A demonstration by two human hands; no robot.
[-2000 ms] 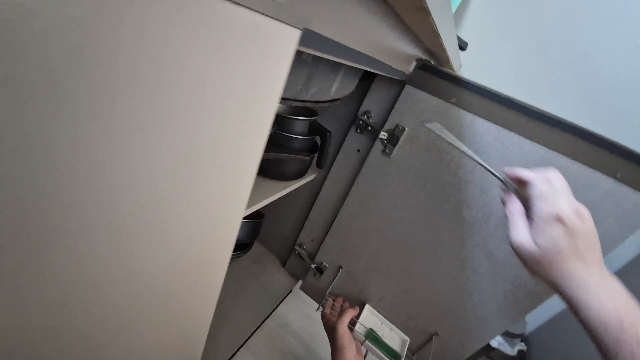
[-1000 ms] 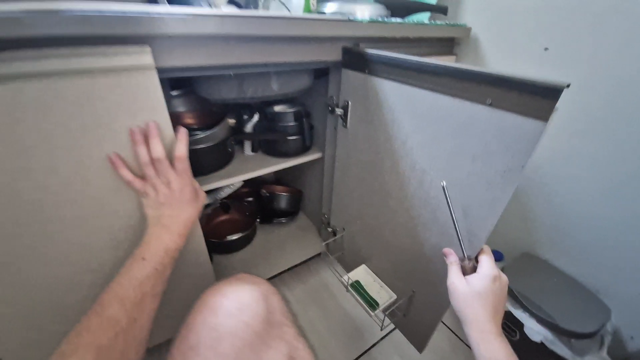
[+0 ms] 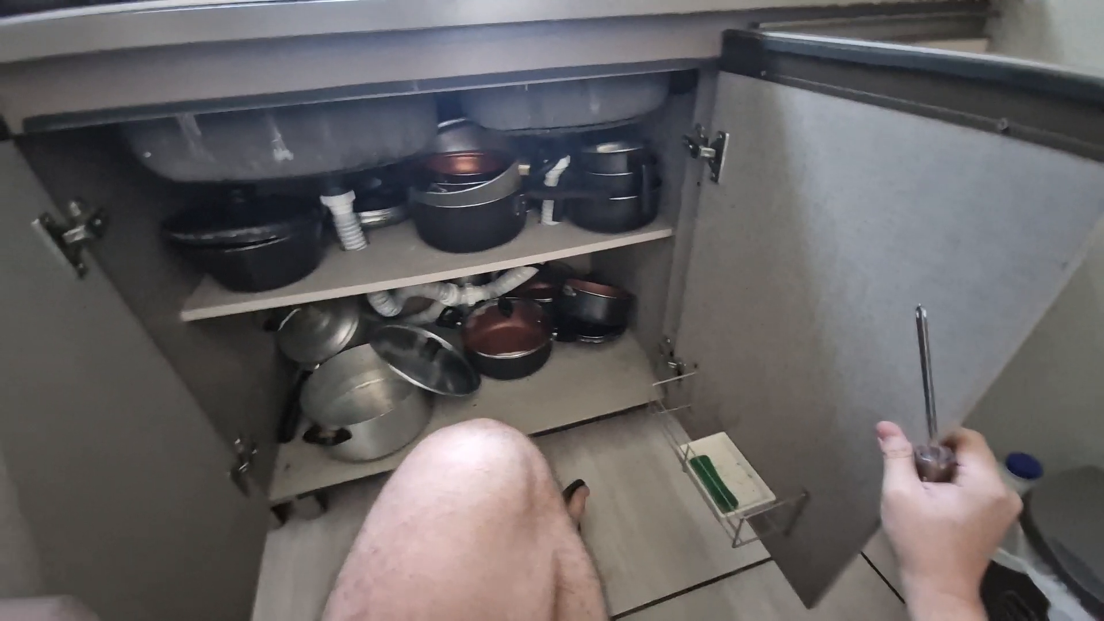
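My right hand (image 3: pixel 944 509) is closed round the brown handle of a screwdriver-like tool (image 3: pixel 925 371), whose thin metal shaft points up. It is in front of the open right cabinet door (image 3: pixel 811 285), near that door's lower outer edge. Of my left hand, at most a blurred skin-toned patch (image 3: pixel 39 609) shows at the bottom left corner. The left cabinet door (image 3: pixel 103 405) stands open too. Metal hinges (image 3: pixel 709 153) join the right door to the cabinet, and others (image 3: pixel 73 233) are on the left door.
Dark pots (image 3: pixel 470 216) sit on the upper shelf (image 3: pixel 431 269) under the sink bowls (image 3: pixel 285 142). Below are an aluminium pot (image 3: pixel 366 414), a lid (image 3: pixel 425 358) and pans (image 3: pixel 507 345). A wire rack (image 3: pixel 746 517) with a green item is low on the right door. My knee (image 3: pixel 479 509) is in front.
The left door, closed with my left hand flat against it one second ago, now stands open. My left hand has left it. My right hand still holds the tool. The view has shifted left.
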